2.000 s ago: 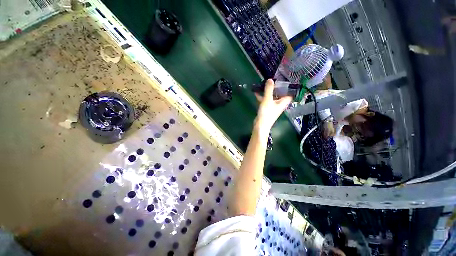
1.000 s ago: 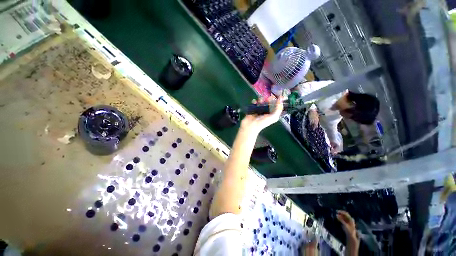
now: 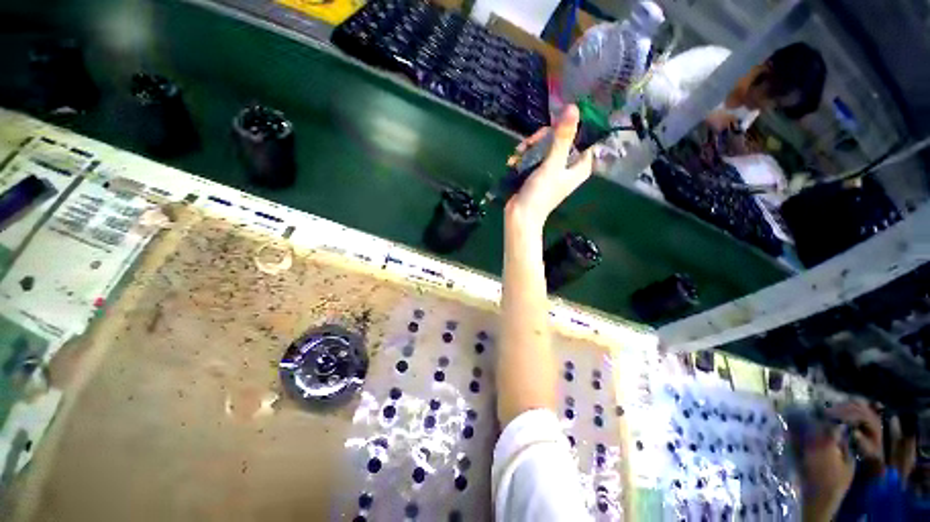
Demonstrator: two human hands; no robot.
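My right hand (image 3: 551, 178) is stretched over the green belt, shut on a pen-like hand tool (image 3: 530, 161) with a green fitting at its rear. The narrow tip points down-left, close above the open top of a black cylindrical unit (image 3: 454, 221); I cannot tell if they touch. Another black cylinder (image 3: 324, 367) stands on the brown work board (image 3: 184, 408). Beside it lies a shiny clear sheet (image 3: 408, 449) with rows of dark dots, partly hidden by my forearm. My left hand is not in view.
More black units (image 3: 265, 146) stand along the belt (image 3: 347, 184). Beyond are black-part trays (image 3: 449, 61), a fan (image 3: 607, 61) and a person in white (image 3: 704, 76). A metal bar (image 3: 795, 291) crosses at right; another person's blurred hands (image 3: 851, 433) are at lower right.
The view has turned and shifted, showing more belt and units at left. My right hand still holds the tool, its tip now close to a unit's top.
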